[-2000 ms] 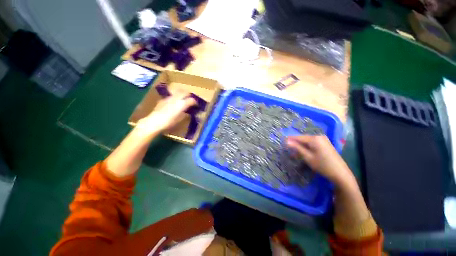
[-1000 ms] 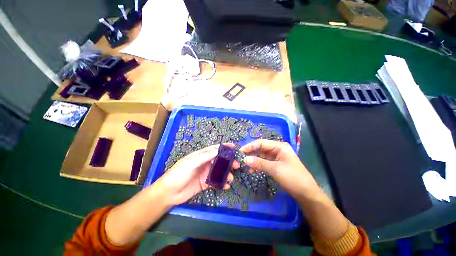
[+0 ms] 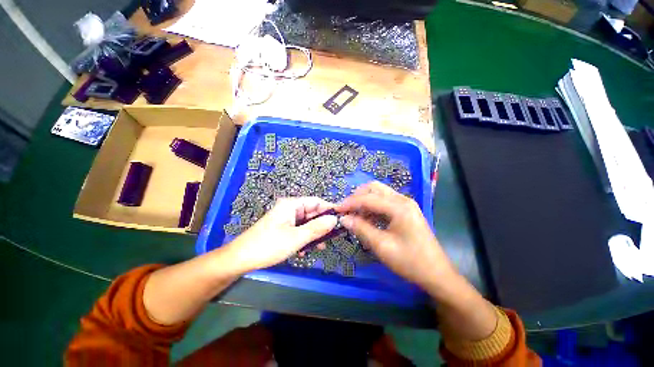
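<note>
My left hand (image 3: 287, 231) holds a purple-black plastic housing (image 3: 320, 240) over the blue parts tray (image 3: 247, 132). The housing is mostly hidden by my fingers. My right hand (image 3: 391, 226) meets it there, thumb and forefinger pinched at the housing's upper end on a small piece that is mostly hidden. Many small grey-brown inserts (image 3: 287, 172) with tiny dots lie loose in the tray. The tan open carton (image 3: 161, 122) left of the tray holds three purple-black pieces, one of them at its left (image 3: 135, 183).
Assembled units (image 3: 510, 111) stand in a row on the black foam sheet (image 3: 538, 215) at right, with white paper strips (image 3: 609, 143) beyond. Dark frames (image 3: 136, 72) are heaped at upper left. A white cable (image 3: 271, 54) and a flat frame (image 3: 340, 99) lie on the tan board.
Since two seconds ago, my left hand has left the carton with a housing. Over the last second, both hands have closed together on it, my right fingers now at its upper end.
</note>
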